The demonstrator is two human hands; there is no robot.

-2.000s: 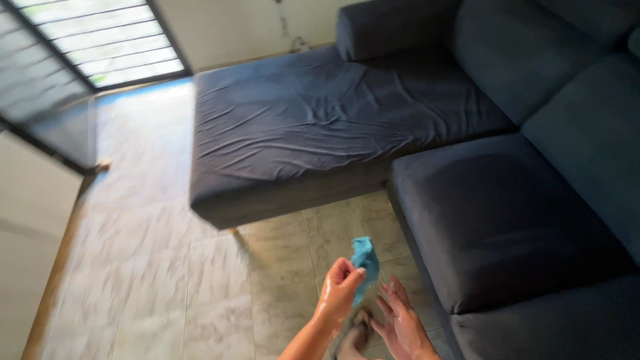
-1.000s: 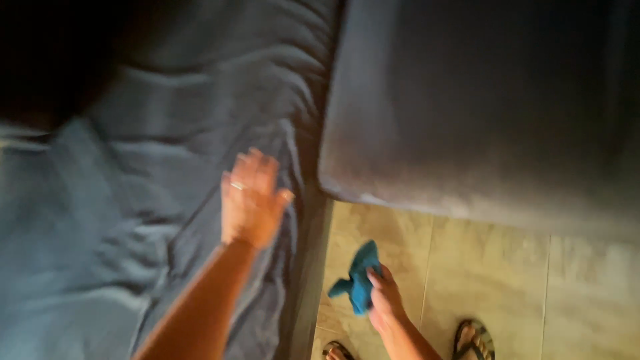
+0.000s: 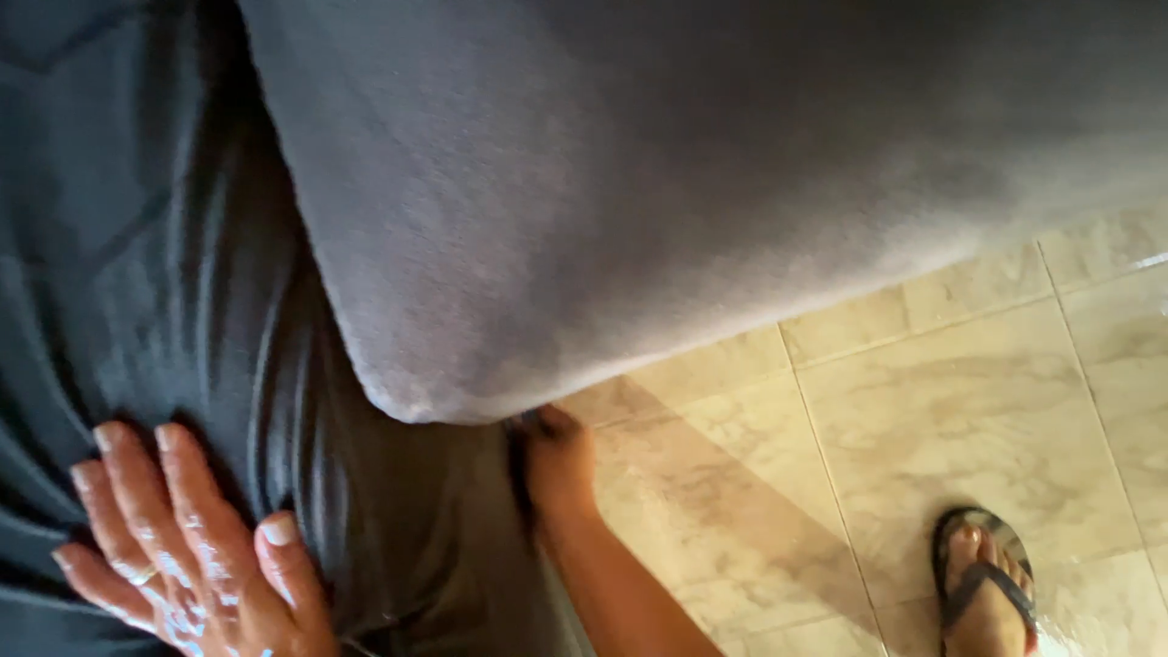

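Note:
My left hand (image 3: 196, 557), wet and with a ring on one finger, lies palm down with spread fingers on the wrinkled dark fabric of the sofa's chaise (image 3: 155, 301). Low beside the chaise's side, just under the front corner of the grey seat cushion (image 3: 474, 274), is my right hand (image 3: 561, 461). Its fingers are curled around something dark against the sofa's side; only a little of it shows, and I cannot tell whether it is the blue cloth.
Marble-patterned floor tiles (image 3: 949, 420) lie to the right, below the cushion's edge. A foot in a flip-flop (image 3: 985, 584) stands on them at the lower right.
The view is much closer to the sofa corner. My right hand has moved from over the floor to the chaise's side. The blue cloth seen in it earlier is not plainly visible now.

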